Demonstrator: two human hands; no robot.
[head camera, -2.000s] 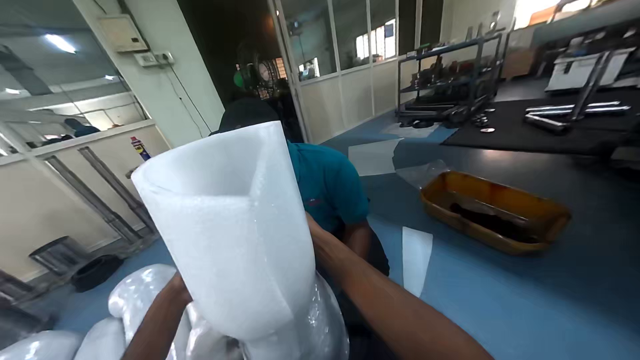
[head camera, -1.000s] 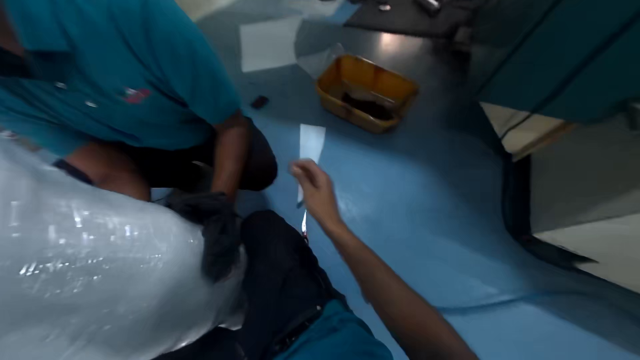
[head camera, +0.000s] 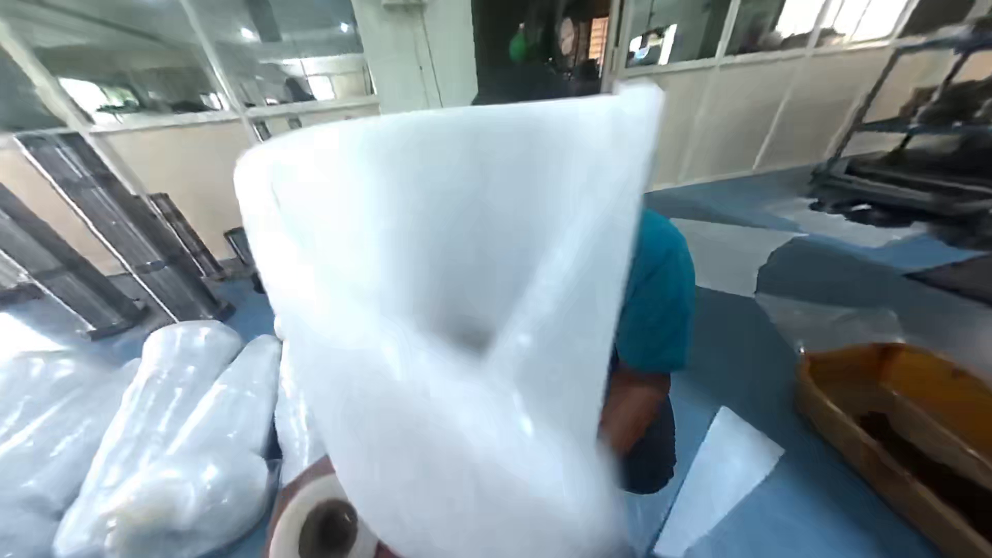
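Observation:
A large sheet of white foam wrap (head camera: 465, 310), rolled into an open-topped funnel, fills the middle of the head view, its lower part blurred. Neither my left hand nor my right hand can be made out; the foam hides much of what lies behind and below it. At the bottom, left of the foam, the end of a roll (head camera: 324, 528) with a dark hollow core shows against something reddish brown. Behind the foam's right edge is a co-worker in a teal shirt (head camera: 663, 294), with a forearm partly visible.
Several film-wrapped bundles (head camera: 178, 457) lie at the left. Dark metal profiles (head camera: 116, 232) lean against the wall. A white strip (head camera: 721, 477) and a brown tray (head camera: 845, 434) with dark contents are on the blue floor at right. A metal rack (head camera: 876, 124) stands at back right.
The view has swung up and left from the floor. My right hand, in sight over the floor one second ago, is out of sight. The foam funnel's open top is in view again.

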